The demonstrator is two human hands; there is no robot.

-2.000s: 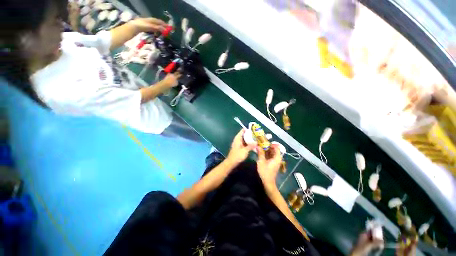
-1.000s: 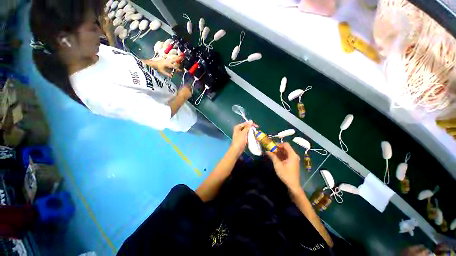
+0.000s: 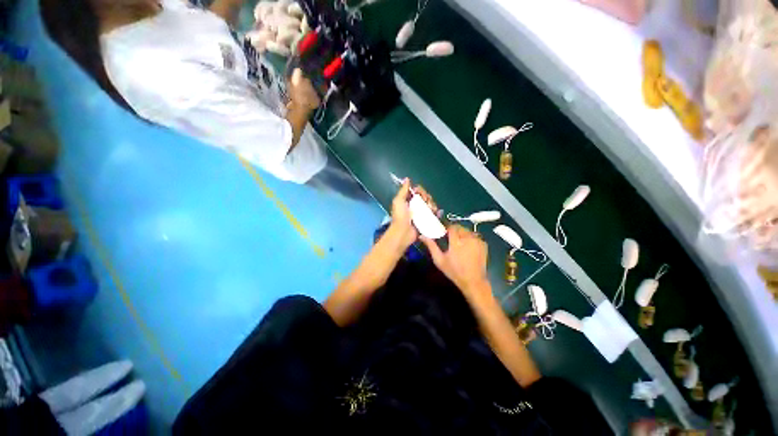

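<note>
A white oval product body (image 3: pixel 426 216) is held between my two hands, over the near edge of the dark green belt. My left hand (image 3: pixel 403 213) grips its upper end, where a short piece of pale cord sticks out. My right hand (image 3: pixel 461 255) has its fingers at the lower end of the body. The yellow-brown printed piece is mostly hidden by the body and fingers; I cannot tell its exact position.
White bodies with cord loops (image 3: pixel 577 197) lie spaced along the belt, some with amber pieces. A white paper sheet (image 3: pixel 608 330) lies at the pale strip. A neighbouring worker (image 3: pixel 192 77) is at a black, red-handled fixture (image 3: pixel 362 72). Blue bins (image 3: pixel 61 289) stand on the floor.
The body has turned so its white side faces up, and the yellow-brown piece seen earlier between my hands is now mostly hidden. The view has shifted, and the neighbour's head is partly cut off.
</note>
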